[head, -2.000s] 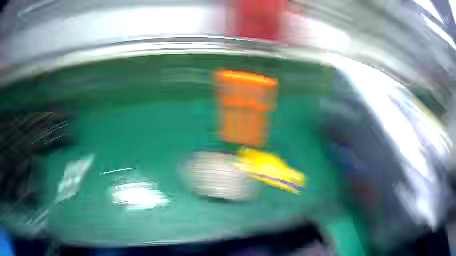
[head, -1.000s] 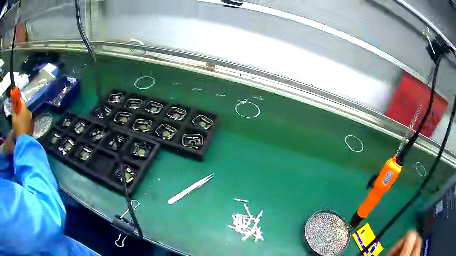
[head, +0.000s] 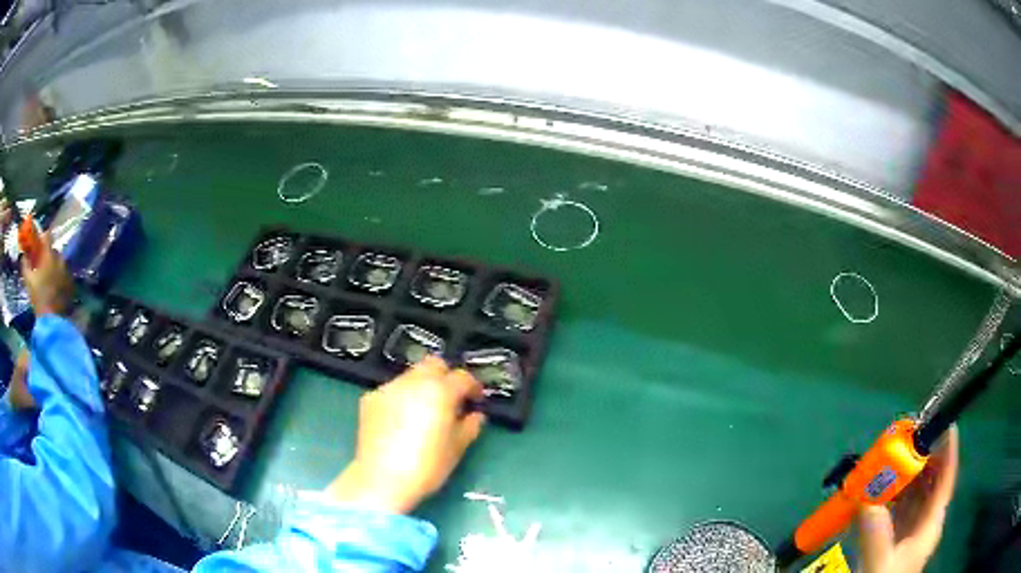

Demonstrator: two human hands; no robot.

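My left hand (head: 414, 431) reaches over the near edge of a black foam tray (head: 544, 336). Its fingertips are at the near right pocket, by a watch housing (head: 493, 375); whether they grip it cannot be told. My right hand (head: 924, 520) is around the orange electric screwdriver (head: 868, 487), thumb on the near side and fingers behind. The screwdriver slants down left, its black nose beside the round grey screw plate (head: 717, 554), which the bottom edge cuts off. The tray pockets hold black square housings with silvery parts.
A second foam tray (head: 179, 431) with housings lies at left. White strips (head: 498, 548) and a yellow packet (head: 829, 561) lie near the bottom edge. Another person's blue sleeve (head: 67, 392) and hand are at far left. A coil spring (head: 968, 353) rises from the screwdriver.
My left hand has come into view and reached the tray. My right hand has moved up onto the screwdriver. The tweezers no longer show. The view has shifted.
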